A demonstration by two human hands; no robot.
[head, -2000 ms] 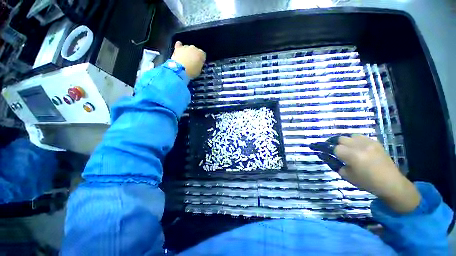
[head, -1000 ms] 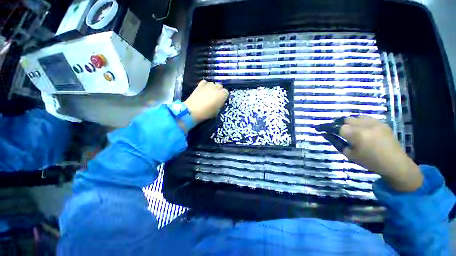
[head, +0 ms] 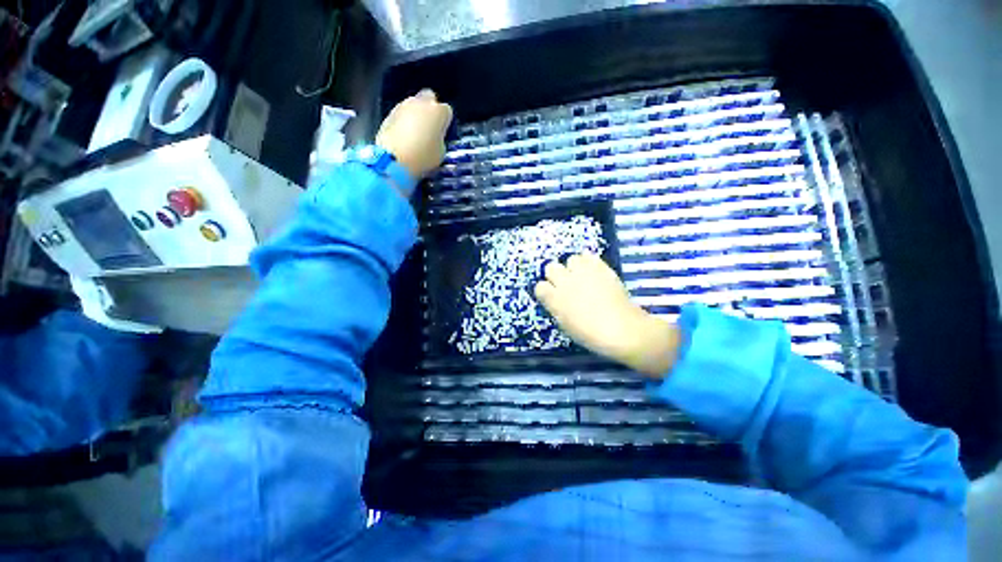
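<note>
Small white parts (head: pixel 516 280) lie heaped loose in a small black parts tray (head: pixel 445 274). That tray sits on rows of shiny strips (head: pixel 714 220) inside a large black tote tray (head: pixel 659 31). My right hand (head: pixel 590 302) is over the right side of the small tray, fingers bent down at the white parts, with something dark at the fingertips. Whether it grips a part cannot be seen. My left hand (head: pixel 415 134) is at the upper left of the strips by the tote wall, fingers curled. Its fingertips are hidden.
A white machine control box (head: pixel 137 214) with a screen, a red button and coloured buttons stands left of the tote. A round white ring-shaped container (head: pixel 184 97) is on the machine. A white tissue (head: pixel 333 134) lies between machine and tote. Blue cloth (head: pixel 66 379) shows at the far left.
My right hand has moved left from the strips to the small tray. My left hand went from the upper left strips to the small tray's left edge, then back up. The camera view has shifted.
</note>
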